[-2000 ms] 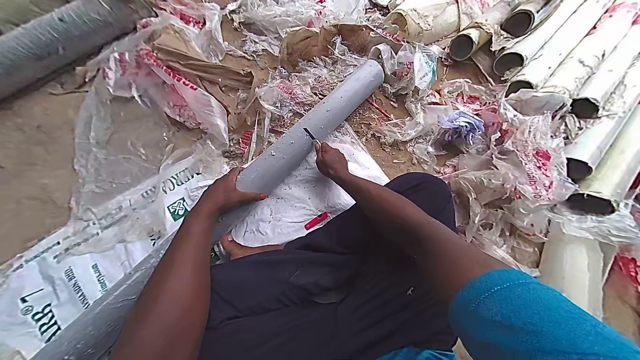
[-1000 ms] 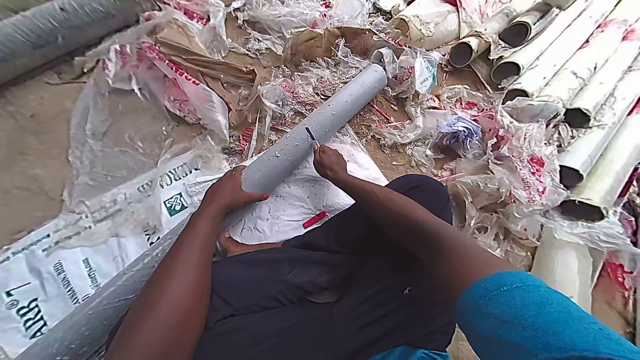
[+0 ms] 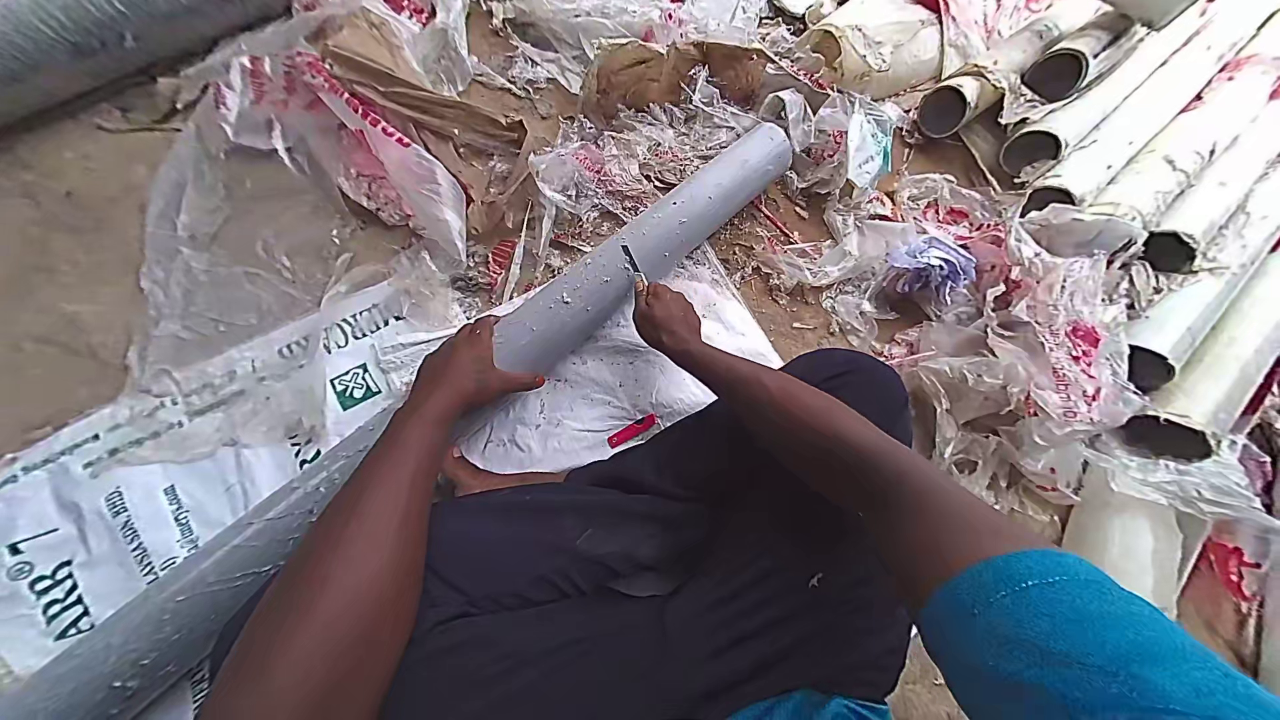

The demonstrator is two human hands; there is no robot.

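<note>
A long grey plastic pipe (image 3: 560,315) lies slantwise across my lap side, from the lower left to the upper middle, with small pale shavings on its surface. My left hand (image 3: 470,370) grips it around the middle, thumb toward me. Right of that, my right hand (image 3: 665,315) is closed on the handle of a small knife (image 3: 631,262), whose dark blade rests against the pipe's upper side. A small red object (image 3: 632,430) lies on the white printed sheet (image 3: 540,430) beneath the pipe, near my knee. My right palm is turned out of sight.
Several pale pipes (image 3: 1150,130) lie side by side at the right, their open ends toward me. Crumpled clear plastic wrap (image 3: 1040,340) with red print covers the ground around the pipe. Another large grey pipe (image 3: 130,45) crosses the upper left corner, beside bare ground (image 3: 70,230).
</note>
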